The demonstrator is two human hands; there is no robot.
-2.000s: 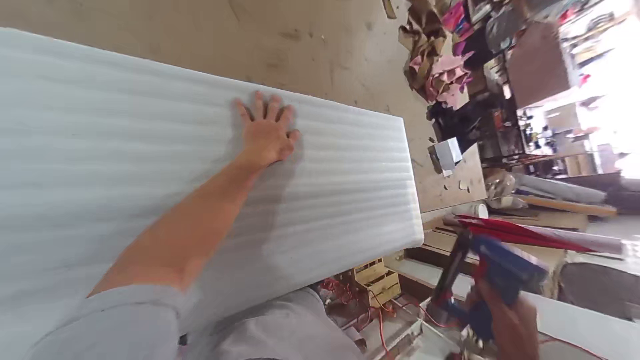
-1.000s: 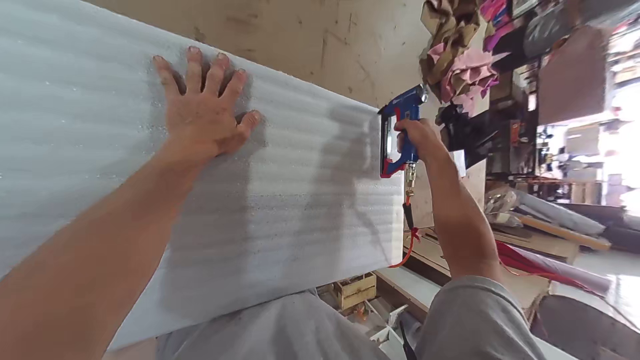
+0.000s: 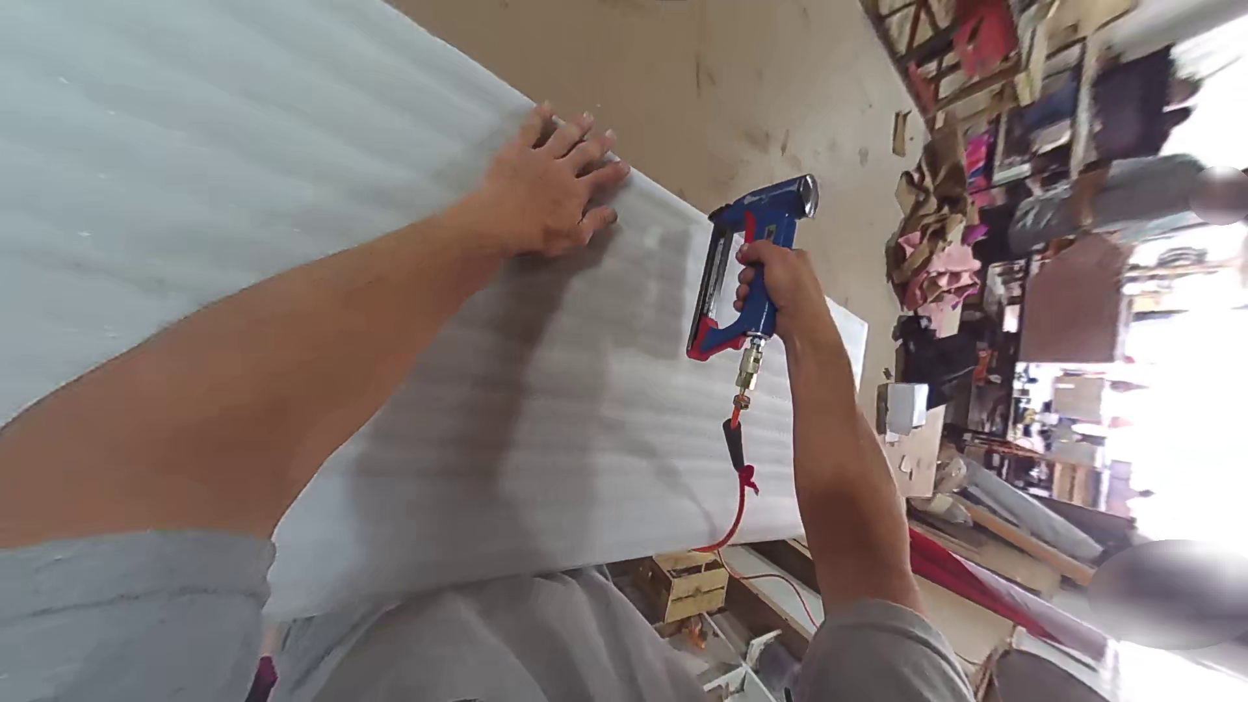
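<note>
A long panel covered in white foam sheet [image 3: 429, 429] lies across the work surface in front of me. Flat on it near the far edge rests my left hand [image 3: 556, 185], fingers spread and holding nothing. My right hand [image 3: 780, 288] grips a blue and red pneumatic staple gun [image 3: 770, 229] by its handle, with its nose at the panel's far edge; whether it touches cannot be told. A brass coupling [image 3: 750, 363] joins the gun to a red air hose [image 3: 738, 512], which runs down over the panel's near edge.
Beyond the panel is a brown tabletop [image 3: 721, 88]. Crumpled brown and pink fabric [image 3: 936, 244] and a small white box [image 3: 907, 408] lie to the right. Below the near edge are a wooden drawer box [image 3: 687, 585] and hose loops. Rolled material [image 3: 1033, 507] is at the right.
The staple gun, in my right hand, was low at the right two seconds ago, then came up to the panel's right end. It is now farther left along the far edge, nearer my left hand.
</note>
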